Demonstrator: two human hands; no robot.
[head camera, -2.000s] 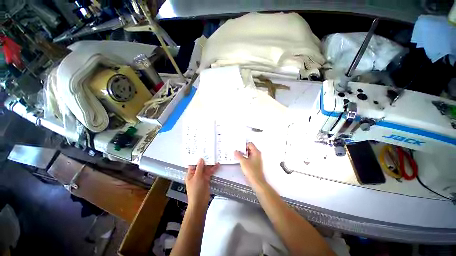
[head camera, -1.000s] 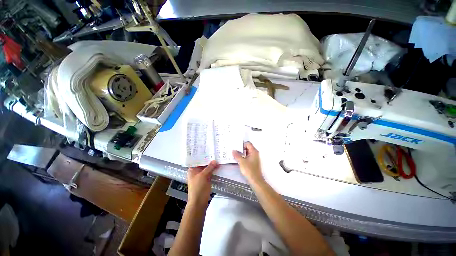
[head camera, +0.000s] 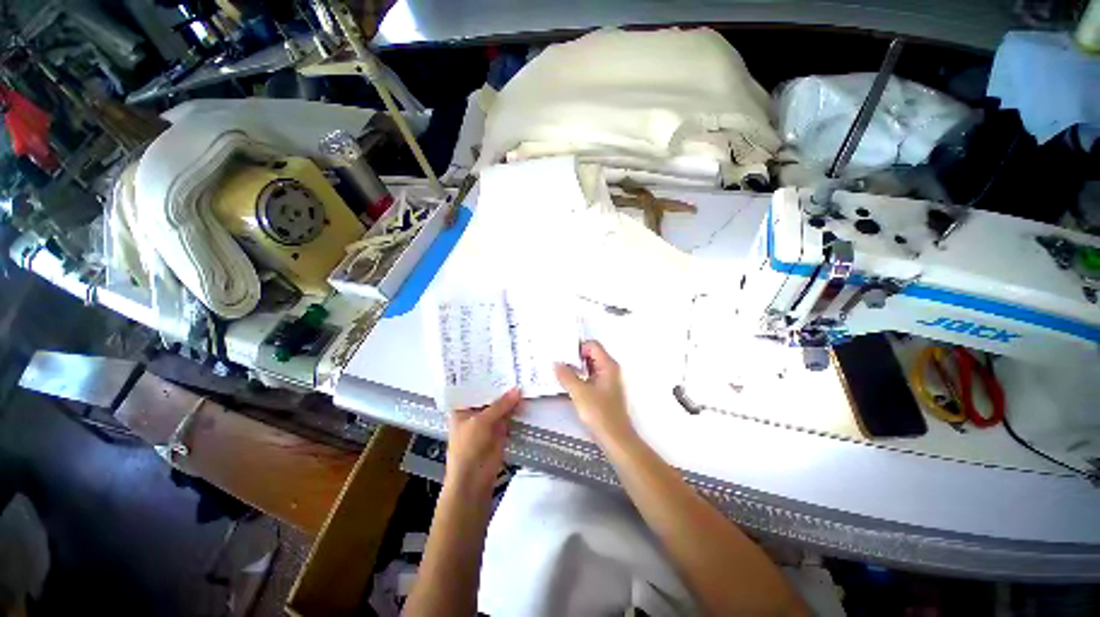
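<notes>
A white paper with faint writing (head camera: 478, 350), with a crease or fold down its middle, lies at the front left of the white table. My left hand (head camera: 480, 436) holds its bottom edge, thumb on top near the crease. My right hand (head camera: 594, 388) holds its right side between thumb and fingers. White fabric (head camera: 531, 223) lies behind the paper; the border between them is washed out by glare. A small dark tool (head camera: 615, 310) lies right of the paper.
The white JACK sewing machine (head camera: 893, 283) stands right, with a phone (head camera: 879, 386) and red-and-yellow scissors (head camera: 979, 388) under its arm. Cream fabric (head camera: 633, 97) is piled behind. A box of strips (head camera: 398, 247) and yellowish machine part (head camera: 290, 217) are left. White cloth (head camera: 549, 542) covers the lap.
The paper has shifted slightly left and tilted a little. My left thumb now lies over its bottom edge near the crease. My right hand has moved slightly left with it.
</notes>
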